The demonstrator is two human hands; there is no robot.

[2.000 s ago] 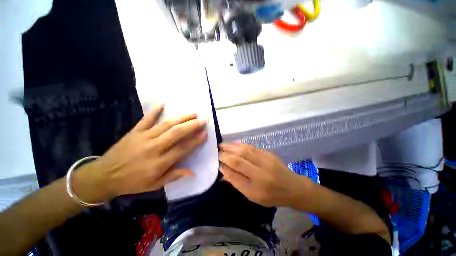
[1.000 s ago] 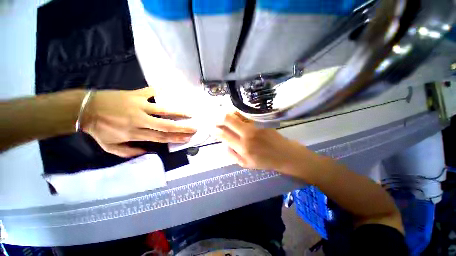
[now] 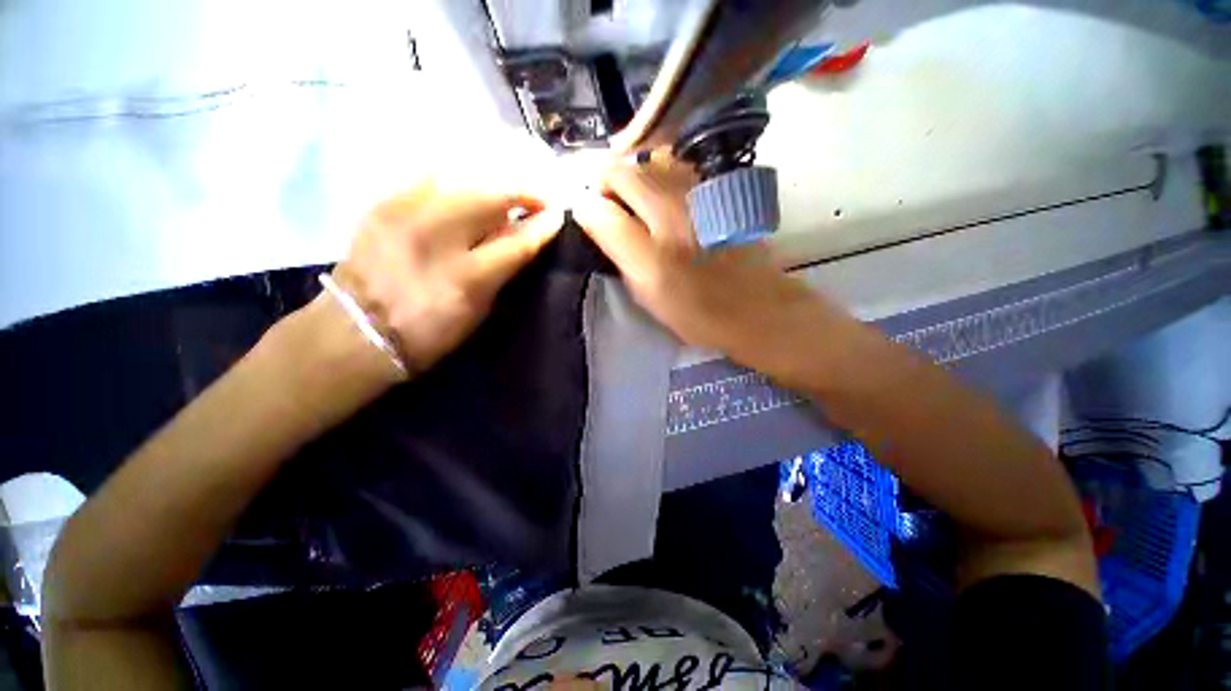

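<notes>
A black fabric panel (image 3: 459,432) hangs over the table's front edge towards my lap. A pale grey-white strip (image 3: 624,419) runs along its right side. My left hand (image 3: 452,250) and my right hand (image 3: 662,250) pinch the top edge of the fabric, fingertips almost touching, just in front of the sewing machine's needle area (image 3: 578,124). The fabric edge between the fingertips is washed out by glare. A ridged grey knob (image 3: 734,207) is just right of my right hand's fingers.
The grey ruler-marked table edge (image 3: 945,331) runs to the right. Blue plastic crates (image 3: 844,506) stand below it. A red and blue item (image 3: 844,58) lies behind the machine head. A red slatted item (image 3: 452,624) is below left. White fabric (image 3: 41,520) shows at far left.
The black panel has turned and moved from the table's left side to hang over the front edge. Both hands have moved up towards the needle. The view of the machine head has shifted.
</notes>
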